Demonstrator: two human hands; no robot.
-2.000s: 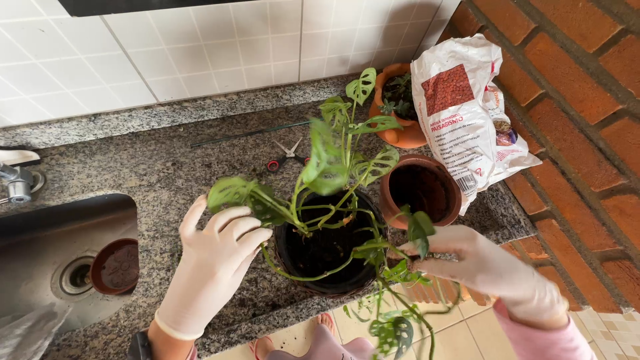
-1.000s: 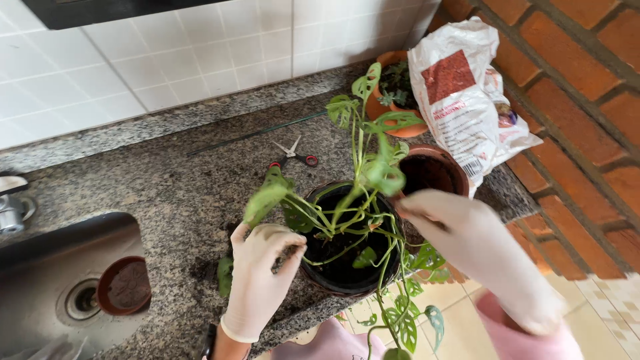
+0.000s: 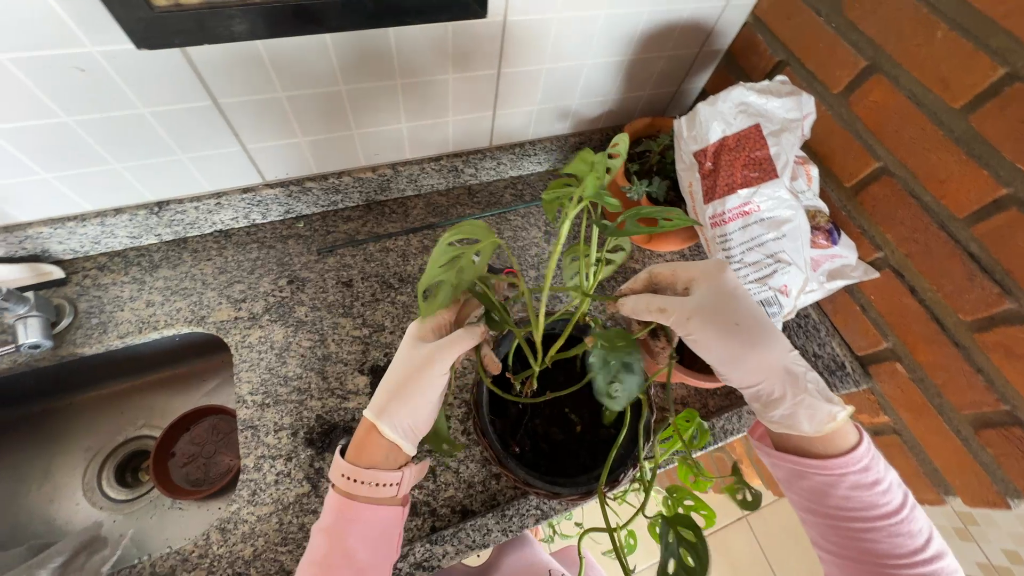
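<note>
A vining plant with holed green leaves (image 3: 460,264) stands in a black pot of dark soil (image 3: 560,448) near the counter's front edge, some vines trailing over that edge. My left hand (image 3: 424,368), in a white glove, is at the plant's left side with curled fingers among leaves and stems; its grip is partly hidden. My right hand (image 3: 704,320), in a soiled white glove, pinches a thin stem on the right side, above the rim of a terracotta-coloured pot (image 3: 688,372). Part of that pot is behind the hand.
A bag of expanded clay (image 3: 744,200) leans near the brick wall (image 3: 920,144), beside an orange pot (image 3: 664,238) with a small plant. At left, a steel sink (image 3: 48,432) holds a brown saucer (image 3: 196,452), below a faucet (image 3: 32,320). Loose soil lies on the granite counter (image 3: 320,320).
Both hands have shifted among the stems, and the plant's leaves have moved. The scissors, seen in full on the counter earlier, are now mostly hidden behind the foliage.
</note>
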